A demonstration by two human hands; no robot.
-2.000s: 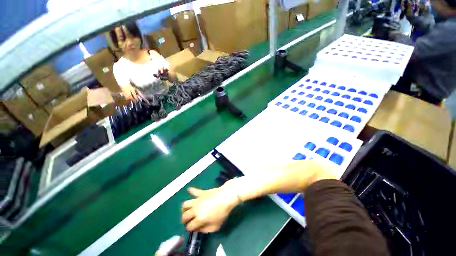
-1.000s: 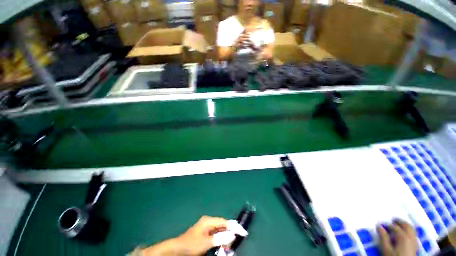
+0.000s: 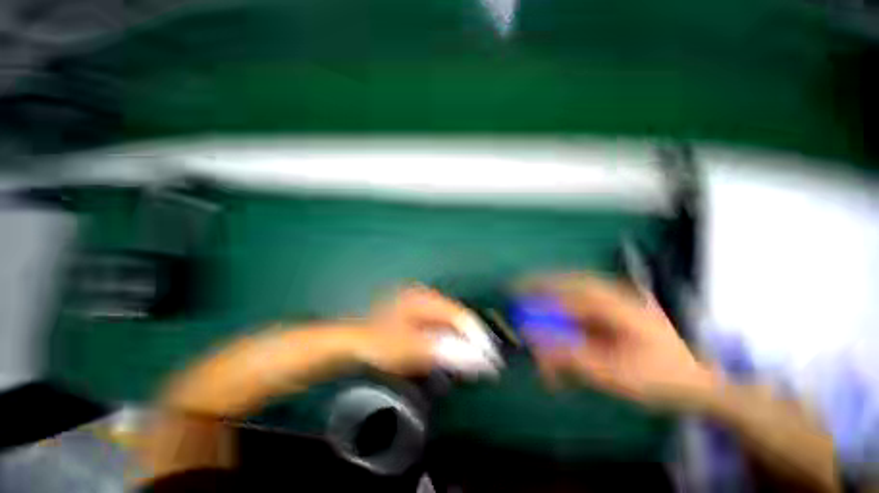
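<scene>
The frame is strongly blurred. My left hand (image 3: 429, 332), with white wraps on its fingers, is closed around the dark handle of a black appliance. The appliance's barrel head (image 3: 378, 429), with a grey ring around a dark opening, shows just below that hand at the bench's front edge. My right hand (image 3: 617, 342) holds a blue component (image 3: 546, 321) between thumb and fingers, close to the right of the handle. Whether the blue component touches the handle cannot be told.
A white tray (image 3: 781, 250) with blurred blue parts lies at the right. Dark long parts (image 3: 680, 241) stand along its left edge. Another dark unit (image 3: 135, 284) is at the left on the green bench (image 3: 318, 241). A white rail (image 3: 414, 171) and green conveyor (image 3: 414, 87) lie beyond.
My right hand has moved from the tray to beside my left hand, now with a blue component. My left hand and the held appliance appear higher in view, and the barrel head now shows. The view has tilted down.
</scene>
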